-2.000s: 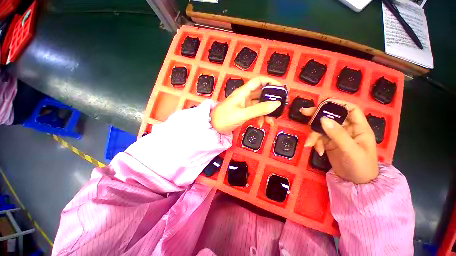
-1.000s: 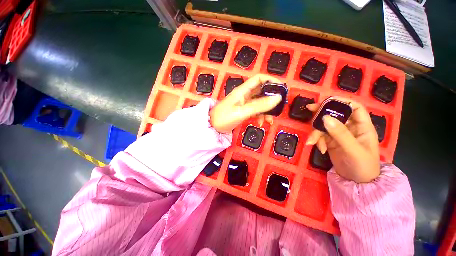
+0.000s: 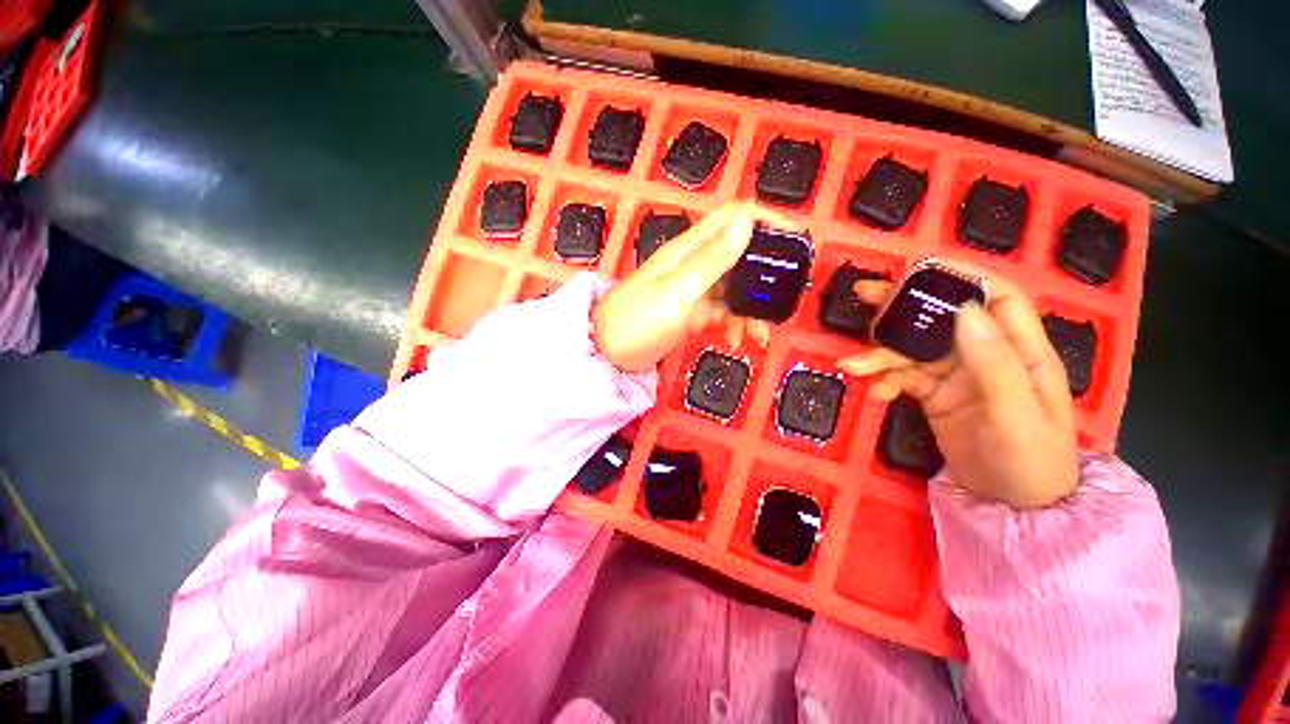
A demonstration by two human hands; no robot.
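My left hand holds a strapless smartwatch by its edge over the middle of the red tray. Its black display faces up and shows white text and a small blue line. My right hand holds a second smartwatch, its lit display showing rows of white text, with a finger at its right edge. Most other watches in the tray lie back up, such as one watch. Several in the nearest row show glossy fronts, such as one dark display.
A brown wooden-edged board lies behind the tray on the dark green bench. A printed paper with a black pen is at the back right. Blue crates stand on the floor at left, near yellow-striped tape.
My left thumb has lifted off its watch's display, now more visible with a blue line. My right finger has moved to its watch's right side, and more text shows there.
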